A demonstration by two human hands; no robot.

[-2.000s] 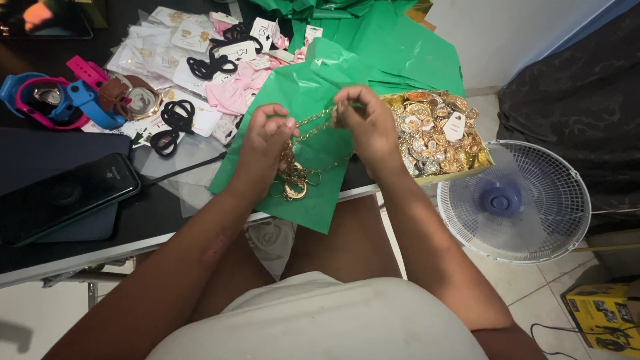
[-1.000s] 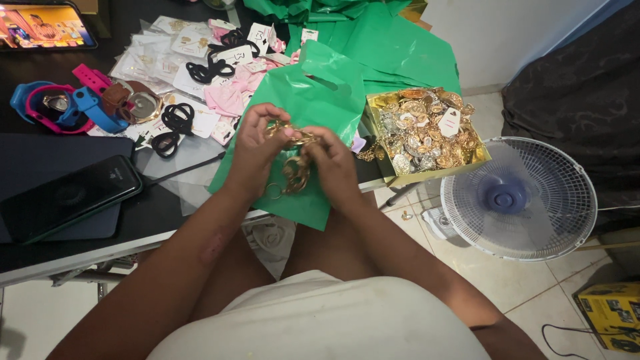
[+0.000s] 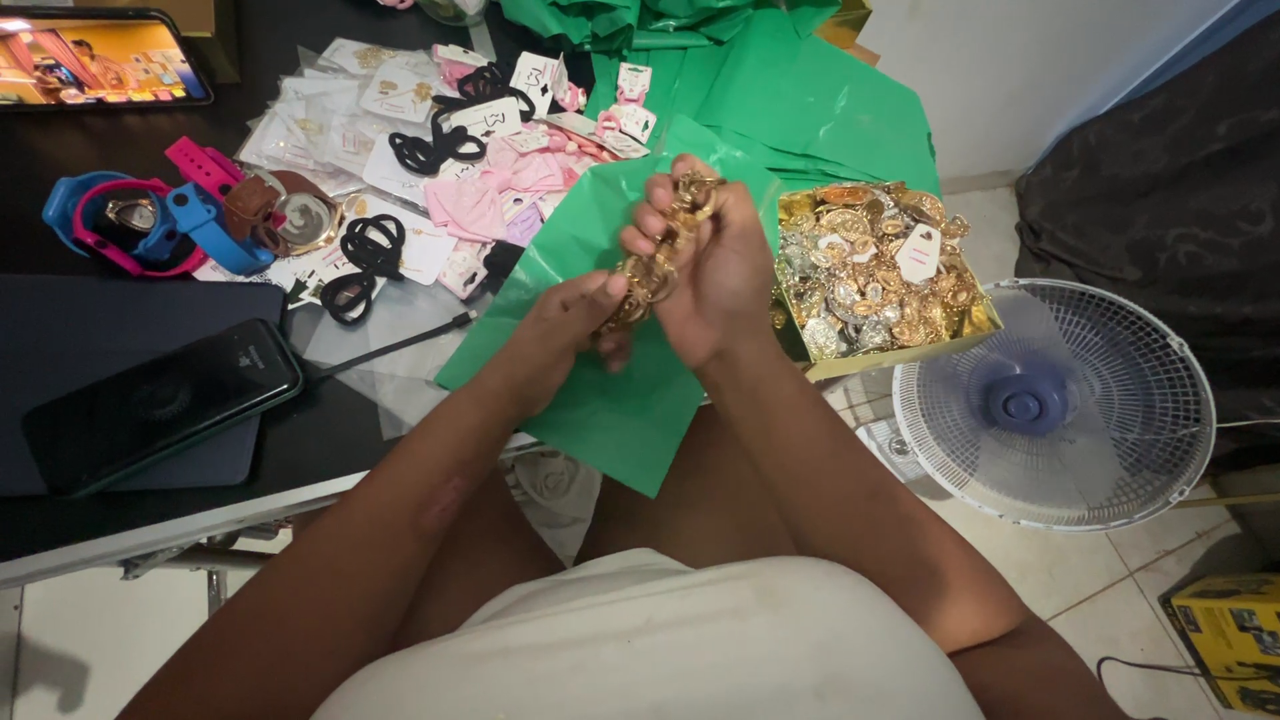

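Note:
A bunched gold-coloured chain with round pieces (image 3: 652,270) lies across my right palm, above a green plastic bag (image 3: 630,420). My right hand (image 3: 715,270) cups it with the fingers curled round its upper part. From the lower left, my left hand (image 3: 565,335) pinches the lower end between thumb and fingers; part of that grip is hidden. Just right of my right hand stands a gold box (image 3: 900,357) filled with gold and silver-coloured jewellery (image 3: 865,275), a white tag (image 3: 919,252) on top.
Left of the bag lie black hair ties (image 3: 365,265), a pink bow (image 3: 490,195), packaged earrings (image 3: 310,125) and several watches (image 3: 300,222). A phone (image 3: 160,405) rests on a dark folder at the table's left. A white fan (image 3: 1055,400) stands beyond the box.
The chain was stretched between both hands two seconds ago and is now gathered in a bunch. Since one second ago, both hands have shifted and my right hand has turned palm-up around it.

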